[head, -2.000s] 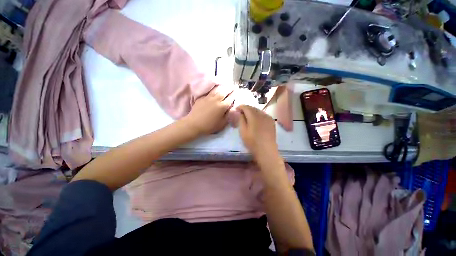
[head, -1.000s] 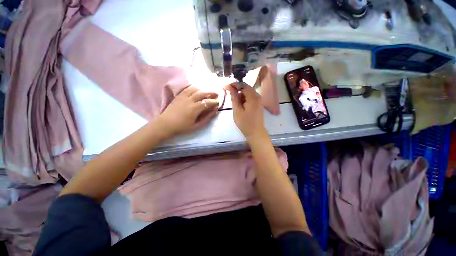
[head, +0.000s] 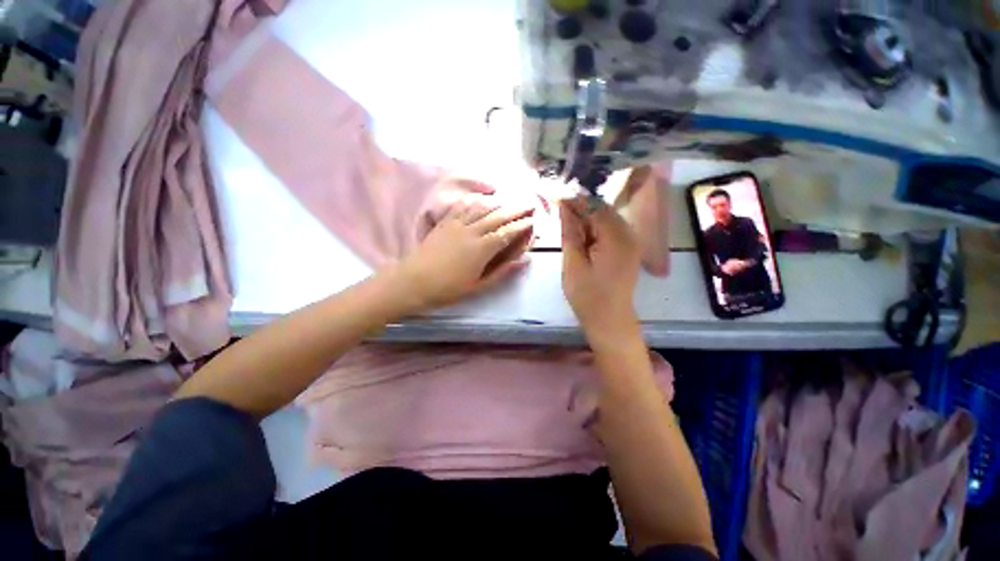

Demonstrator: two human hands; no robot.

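Note:
A long dusty-pink panel (head: pixel 313 137) runs from the left pile to the brightly lit needle area of the sewing machine (head: pixel 702 99). My left hand (head: pixel 466 252) lies with its fingers spread on the panel's end, pressing it to the table just left of the needle. My right hand (head: pixel 598 258) is at the presser foot (head: pixel 587 175), its thumb and fingers pinched together; glare and the fingers hide what lies between them. Small pink pieces (head: pixel 656 225) lie just right of the needle.
A smartphone (head: pixel 735 247) lies right of the needle, with a dark reddish-handled tool (head: pixel 811 240) and scissors (head: pixel 912 318) beyond. Pink panels (head: pixel 137 197) hang over the table's left side. Folded pink layers (head: pixel 472 411) lie on my lap. A blue crate (head: pixel 713 438) stands below right, beside crumpled pink pieces (head: pixel 855 460).
My left hand has flattened out over the panel's end. My right hand has moved from beside the left hand up to the presser foot. The camera view has shifted and the phone's picture has changed.

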